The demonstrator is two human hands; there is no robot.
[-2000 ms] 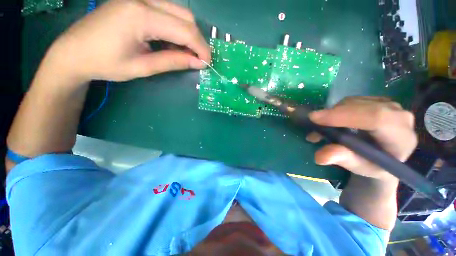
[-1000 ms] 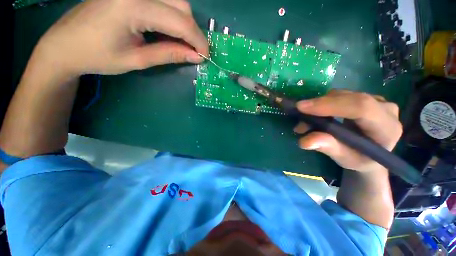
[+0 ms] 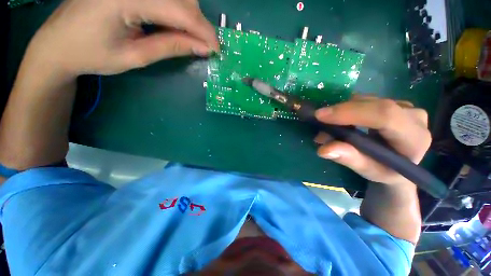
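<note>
Two green circuit boards, a left one (image 3: 237, 99) and a right one (image 3: 334, 67), lie side by side on the mat, silvery parts jutting from their top edges. My right hand (image 3: 379, 137) holds the soldering iron (image 3: 371, 148) by its black handle; its tip is over the left board, near its middle. My left hand (image 3: 129, 38) is at the left board's upper left edge, thumb and forefinger pinched together. The solder wire is too faint to make out now, so what the fingers hold cannot be told. A faint whitish haze shows below the left fingertips.
A clear component tray (image 3: 428, 40) with small black parts stands at the upper right. Beside it are a yellow tape roll (image 3: 471, 51) and a black fan (image 3: 468, 124) with a round pale label. A blue cord (image 3: 98, 94) hangs left. Another board (image 3: 24, 3) is at the top left.
The iron's tip has moved left across the left board. The wire seen earlier from my left fingers no longer shows clearly. The boards appear slightly higher and further left in the view.
</note>
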